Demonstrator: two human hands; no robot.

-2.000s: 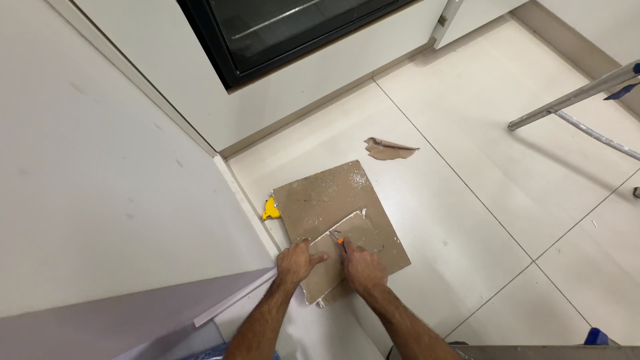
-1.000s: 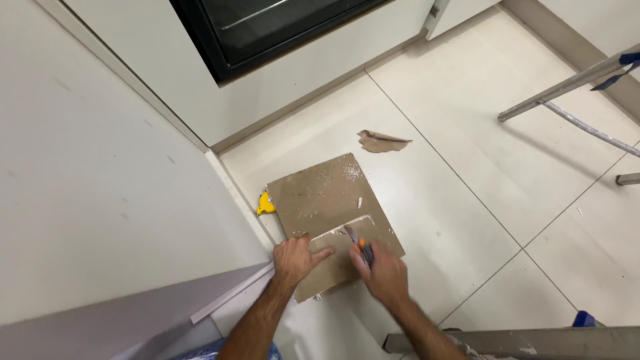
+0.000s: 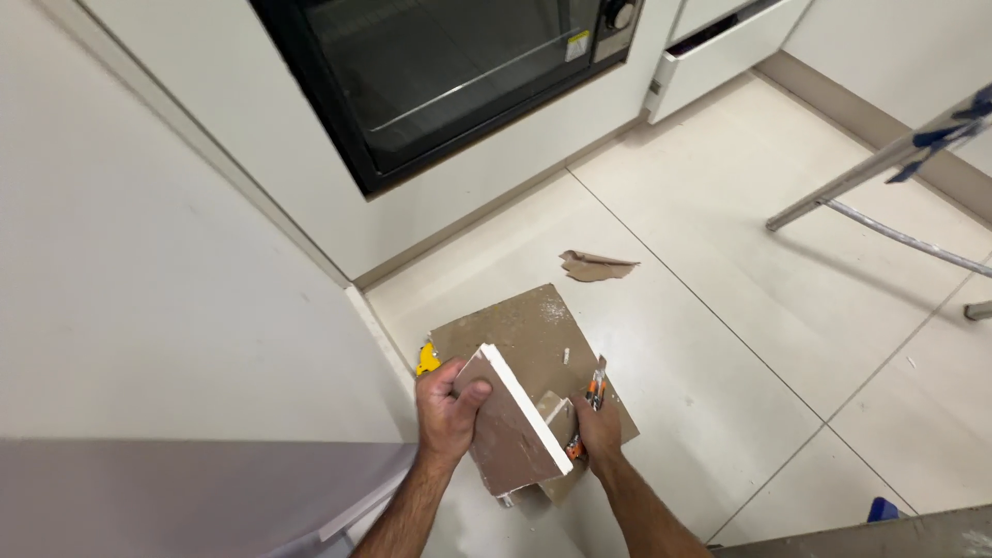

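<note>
My left hand (image 3: pixel 449 411) grips a piece of plasterboard (image 3: pixel 511 434) with brown paper facing, tilted up so its white gypsum edge shows. To its right, my right hand (image 3: pixel 598 426) is closed around an orange and grey utility knife (image 3: pixel 596 387), blade pointing away from me. A smaller plasterboard offcut (image 3: pixel 559 411) is just left of my right hand; whether that hand touches it I cannot tell. Beneath both hands a larger brown board (image 3: pixel 511 333) lies flat on the floor, with white crumbs on it. A yellow tool (image 3: pixel 427 359), partly hidden, lies at the board's left corner.
A torn piece of brown paper (image 3: pixel 597 266) lies on the tiled floor beyond the board. An oven (image 3: pixel 465 77) in white cabinets stands ahead, with an open drawer (image 3: pixel 717 62) to its right. Metal ladder legs (image 3: pixel 845 182) stand at the right. A white panel rises close on the left.
The plasterboard piece that lay flat on the larger board is now lifted and tilted in my left hand. My right hand, with the knife, has moved off it to the right.
</note>
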